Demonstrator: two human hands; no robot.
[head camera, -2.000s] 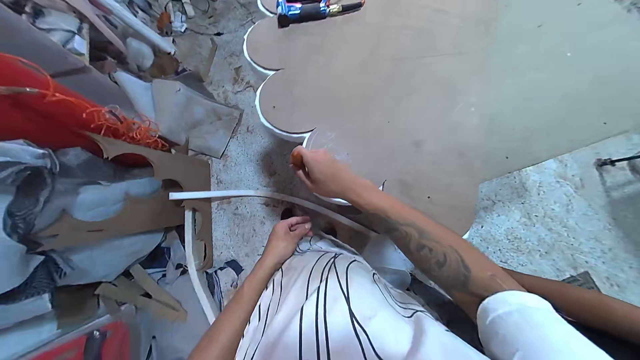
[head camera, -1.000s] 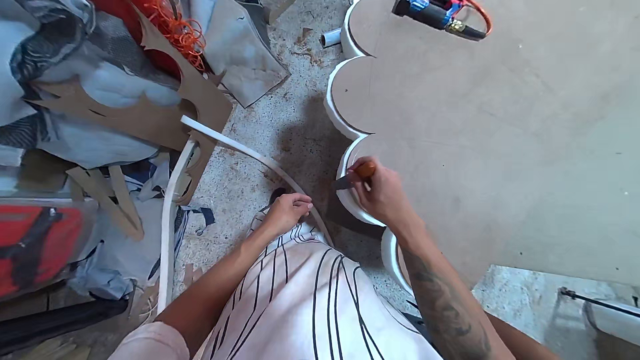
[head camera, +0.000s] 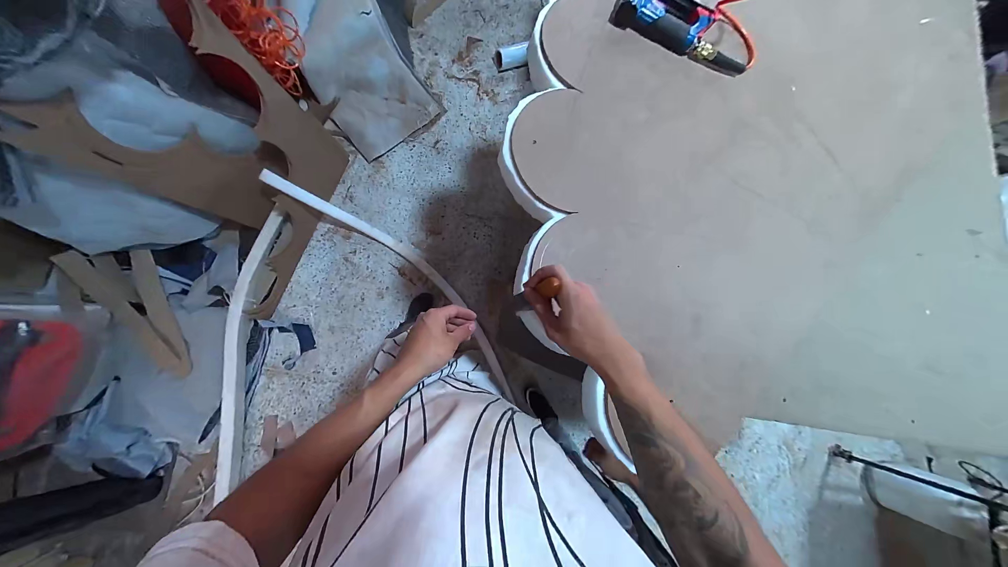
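Note:
My right hand (head camera: 573, 315) is closed on a tool with a rounded wooden handle (head camera: 548, 287); its flat blade (head camera: 523, 302) lies against the white edging of a scalloped board (head camera: 709, 236). White foam-like strip (head camera: 510, 157) lines the board's curved edge. My left hand (head camera: 442, 335) is near my waist, its fingertips close together beside a long curved white strip (head camera: 378, 234); whether they grip it I cannot tell. A black and blue air tool (head camera: 665, 27) with an orange hose lies on the board's far part.
Left of me are brown cut-out board scraps (head camera: 197, 177), a grey sheet (head camera: 378, 87), tangled orange hose (head camera: 264, 35) and a second white strip (head camera: 235, 362). A short tube (head camera: 512, 57) is by the board's edge. A metal rod (head camera: 913, 472) is at lower right.
The view has swung to the left. My right hand, holding the tool, has come to a scallop's outer edge, where the blade now shows. My left hand stays near my waist.

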